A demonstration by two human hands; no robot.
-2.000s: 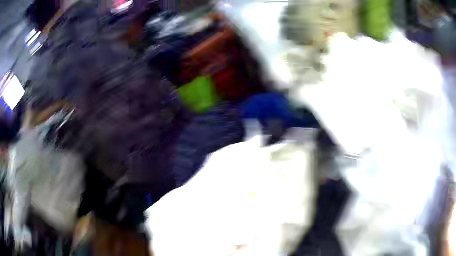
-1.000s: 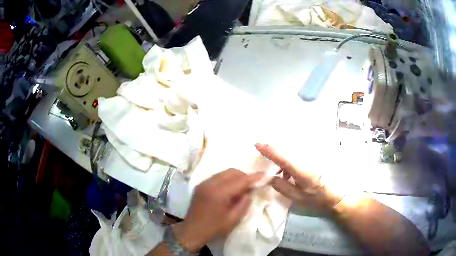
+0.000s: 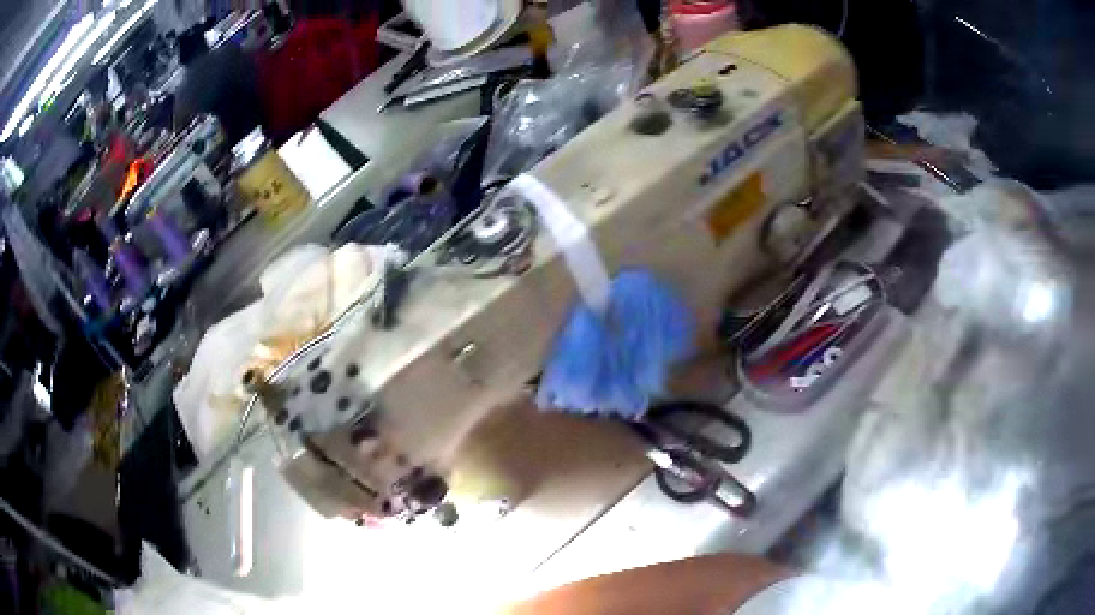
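The beige lockstitch sewing machine (image 3: 624,180) with "JACK" lettering lies diagonally across the middle. Its needle end, at lower left, is lost in lamp glare. A blue tassel (image 3: 618,342) hangs on a white band from the machine arm. Black-handled scissors (image 3: 694,457) lie on the white machine table (image 3: 781,463) below it. Cream-white cloth (image 3: 937,445) is heaped at the right, partly glaring. A piece of bare arm shows at the bottom edge beside white cloth. Neither of my hands can be made out.
A tool tray (image 3: 817,348) with red and blue items stands right of the machine. More cream cloth (image 3: 288,312) lies behind the machine's needle end. A crinkled clear plastic bag (image 3: 558,114) lies behind it. Purple thread cones (image 3: 168,240) stand at far left.
The view has swung right, from both hands at the cloth to the sewing machine, scissors and right-hand heap. My hands have left the picture, with only part of an arm at the bottom.
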